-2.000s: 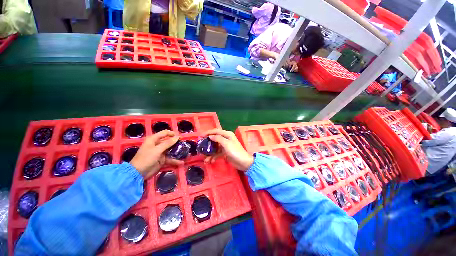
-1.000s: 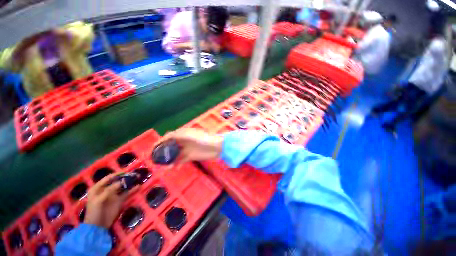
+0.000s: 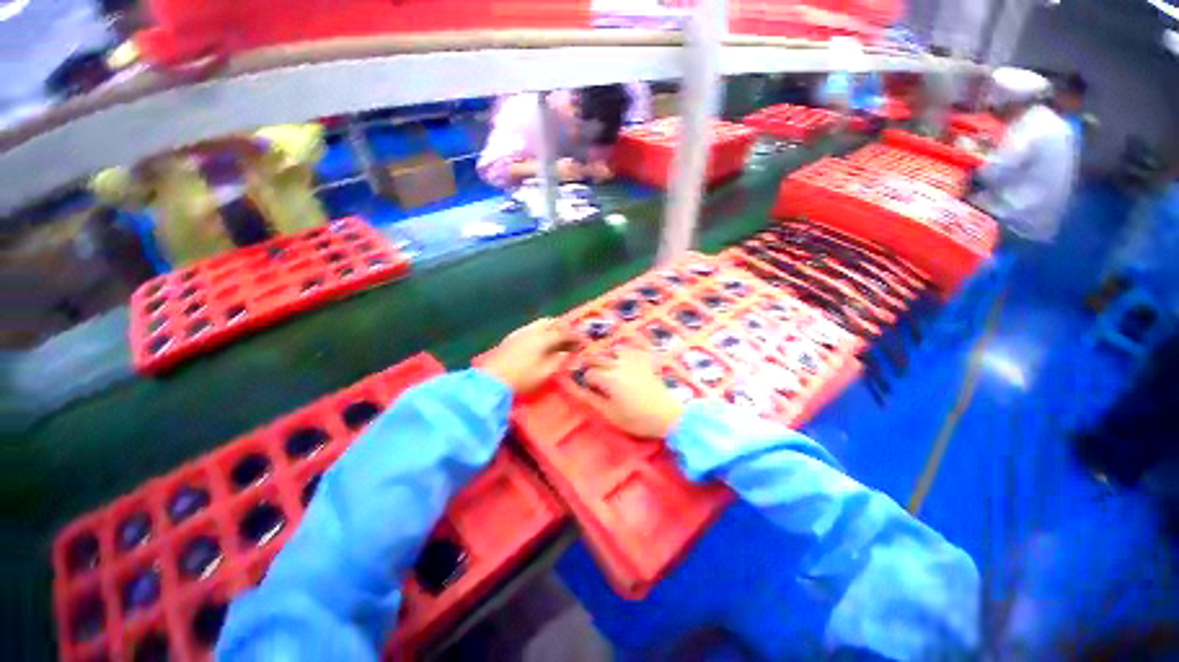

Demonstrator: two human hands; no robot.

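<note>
My left hand (image 3: 525, 357) and my right hand (image 3: 630, 392) are close together over the left end of the stacked full tray (image 3: 608, 481) at the right. A dark watch head (image 3: 565, 344) shows at my left fingertips and another watch head (image 3: 583, 378) at my right fingertips, both low at the tray pockets. Blur and fingers hide how far each disc sits in its pocket. The nearer work tray (image 3: 511, 511) lies to the left, with dark discs in many pockets; my left sleeve covers part of it.
The staggered tray stack (image 3: 834, 285) and more red trays (image 3: 892, 194) stand farther right. Another red tray (image 3: 265, 291) lies across the green belt (image 3: 453, 291). A pale upright post (image 3: 689, 155) rises behind the full tray. People are across the line and at the far right.
Both hands have moved from over the work tray to the stacked full tray at the right, each with a dark disc at its fingertips. The camera view has shifted slightly.
</note>
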